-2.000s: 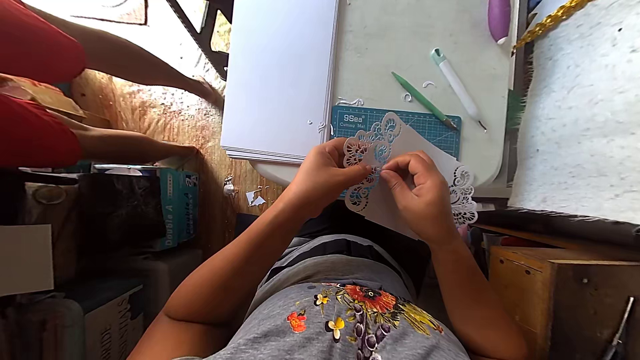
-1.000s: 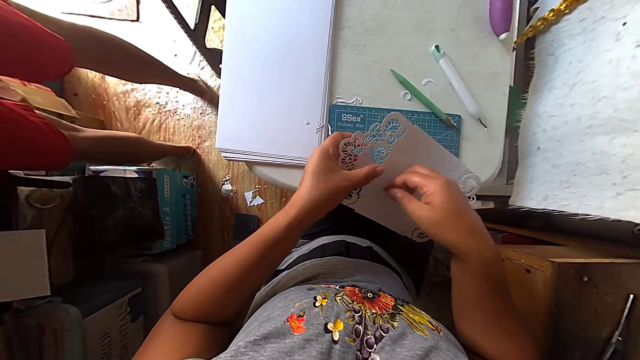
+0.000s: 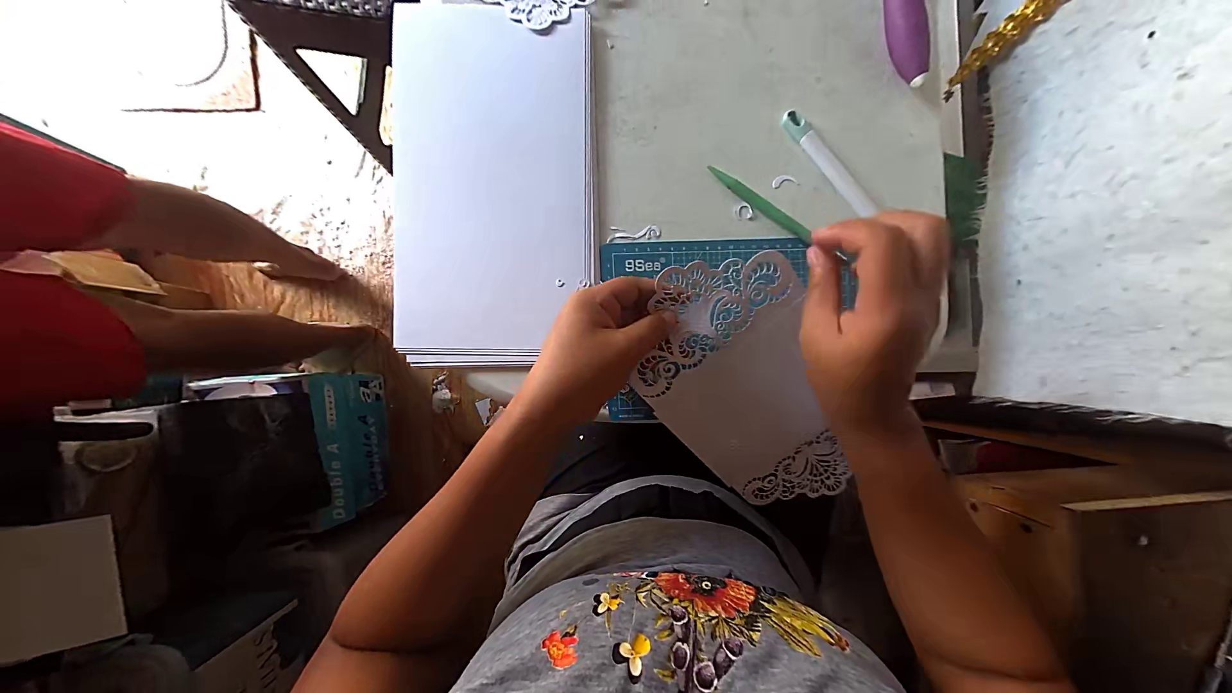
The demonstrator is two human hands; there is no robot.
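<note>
A white paper sheet with lace-like cut-out ends (image 3: pixel 741 385) is pinched at its upper left by my left hand (image 3: pixel 611 337). It lies tilted over the front of a teal cutting mat (image 3: pixel 630 409). My right hand (image 3: pixel 871 308), slightly blurred, is raised above the right part of the sheet, its thumb and forefinger at the lower end of a green pointed stick (image 3: pixel 756 200). Whether they grip it cannot be told. A white pen-like tool with a pale green cap (image 3: pixel 833 168) lies beside the stick, its lower end hidden behind my right hand.
A stack of white paper (image 3: pixel 491 192) lies left of the mat on the pale table (image 3: pixel 674 96). Small paper scraps (image 3: pixel 784 181) are near the stick. A purple handle (image 3: pixel 905 38) lies at the top right, near white frayed cloth (image 3: pixel 1107 212). Another person's legs (image 3: pixel 221 231) show at left.
My right hand has moved up from the middle of the lace-cut sheet to the green stick's lower end. My left hand still holds the sheet.
</note>
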